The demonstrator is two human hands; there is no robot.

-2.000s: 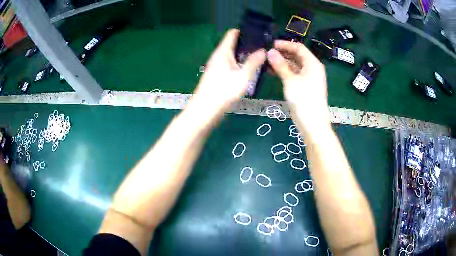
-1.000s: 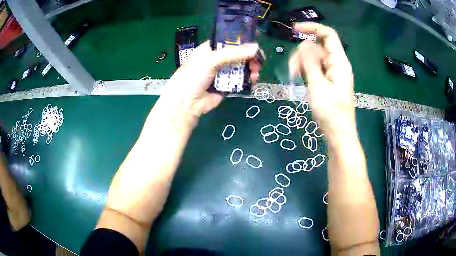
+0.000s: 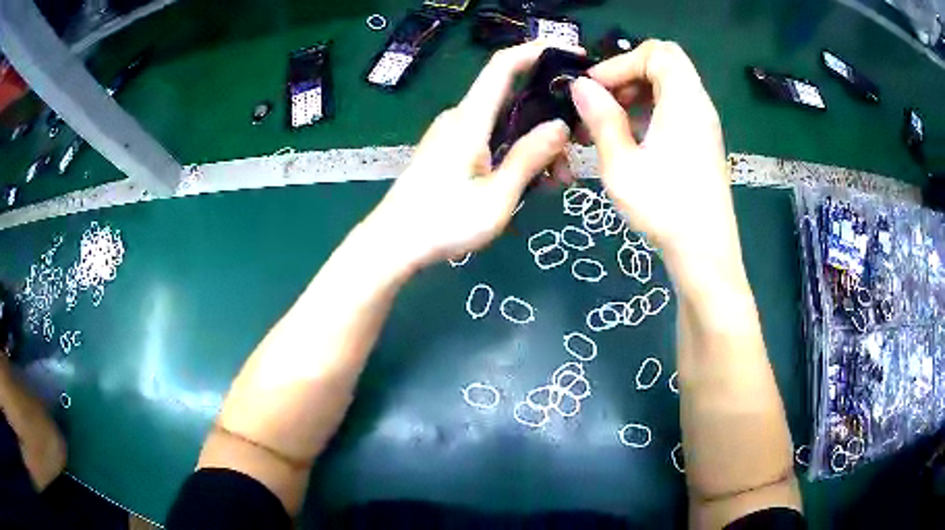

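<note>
A black phone body [image 3: 534,104] is held tilted above the pale metal strip. My left hand [image 3: 497,166] is closed around it from the left and below. My right hand [image 3: 653,124] is at the phone's upper right end, thumb and forefinger pinched on a small round thing [image 3: 562,83] with a light edge; the fingers partly hide it, and I cannot tell whether it is seated in the phone. Many thin white rings [image 3: 517,310] lie loose on the dark green worktop below my hands.
Phones lie on the green belt, one [image 3: 309,87] at upper left and another [image 3: 404,50] beside it. A clear parts tray [image 3: 881,331] is at right. A grey post [image 3: 93,93] and a ring pile [image 3: 99,254] are at left. Another person's arm [image 3: 29,424] shows at the left edge.
The phone has turned from keypad side showing to tilted and dark. My right hand has come from beside it to its upper end. Phones on the belt have shifted left in view.
</note>
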